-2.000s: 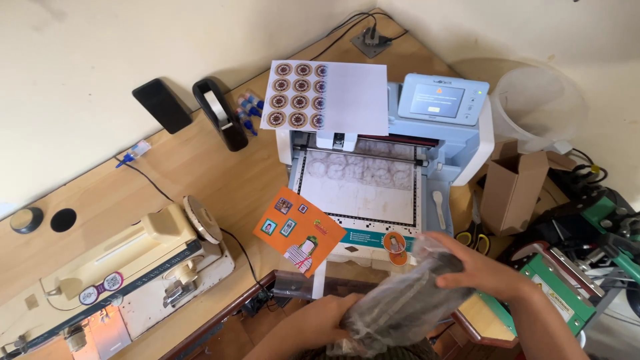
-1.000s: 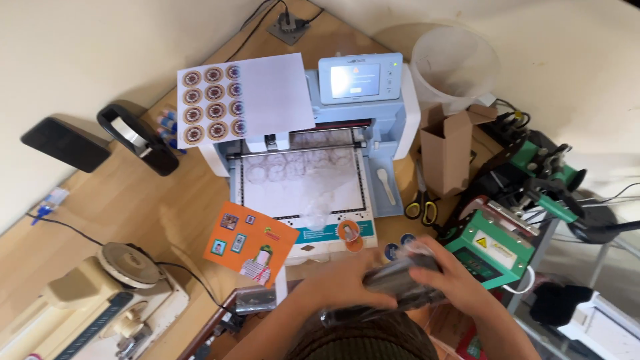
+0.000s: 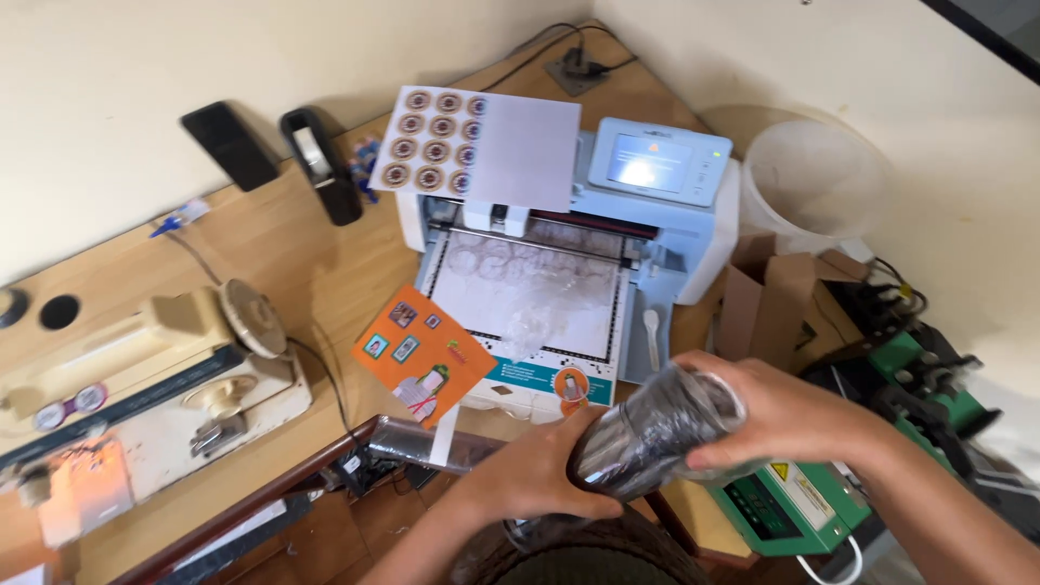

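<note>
My left hand [image 3: 561, 471] grips the lower left end of a dark cylinder in clear plastic wrap [image 3: 642, 443], tilted in front of my body. Around its upper right end, where a pale rim shows, my right hand [image 3: 747, 414] is closed. Beyond the hands a cutting machine [image 3: 699, 219] holds a white gridded mat [image 3: 455, 305] with faint round cut marks. Crumpled clear film [image 3: 536, 313] lies on the mat. A sheet of round printed stickers [image 3: 439, 138] rests on top of the machine, and an orange printed card [image 3: 422, 353] overlaps the mat's left corner.
A beige sewing machine [image 3: 154, 357] lies at left. Behind it are a tape dispenser [image 3: 321, 166] and a black phone-like object [image 3: 230, 146]. At right are an open cardboard box [image 3: 764, 301], a translucent bin [image 3: 812, 179] and a green control box [image 3: 792, 504].
Crumpled clear film now lies on the mat, where none showed two seconds ago. Both hands still hold the cylinder, whose pale rim has come into sight. The view has shifted.
</note>
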